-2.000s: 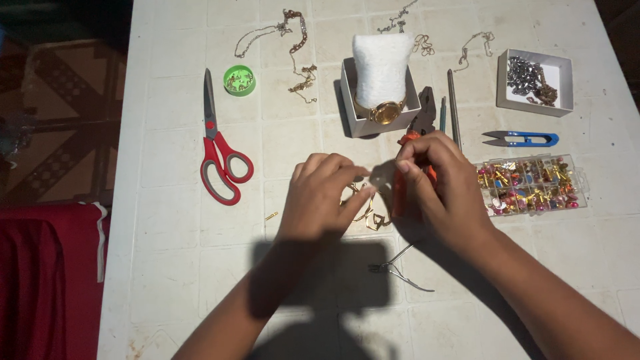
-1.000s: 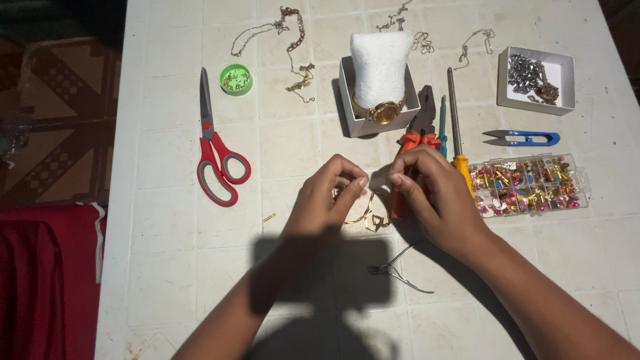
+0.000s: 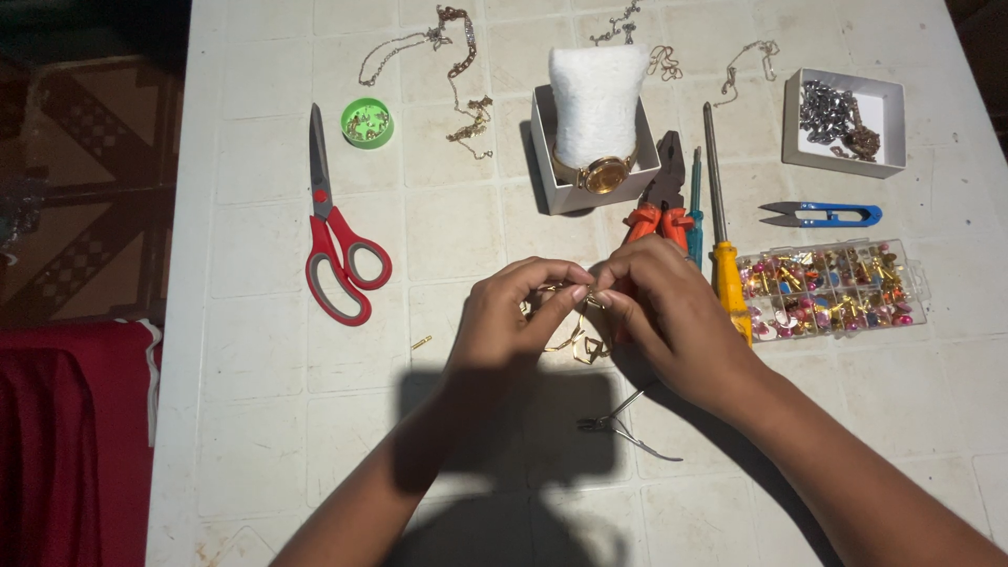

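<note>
My left hand and my right hand meet near the middle of the table, thumbs and fingertips pinching part of a gold-coloured chain. The rest of the chain, with angular links, hangs or lies below the fingertips. Just beyond my right hand are combination pliers with orange handles, a teal screwdriver and a screwdriver with a yellow handle. Small metal nippers lie spread nearer to me, partly under my right hand's edge. A small gold piece is left of my left hand.
Red-handled scissors and a green lid of small pieces lie left. A watch on a white cushion stands in a box. Thread snips, a bead case, a box of chains and loose chains lie around.
My fingertips have come together on the chain; a second ago they were slightly apart. My right hand has shifted a little to the left. The tools lie as before.
</note>
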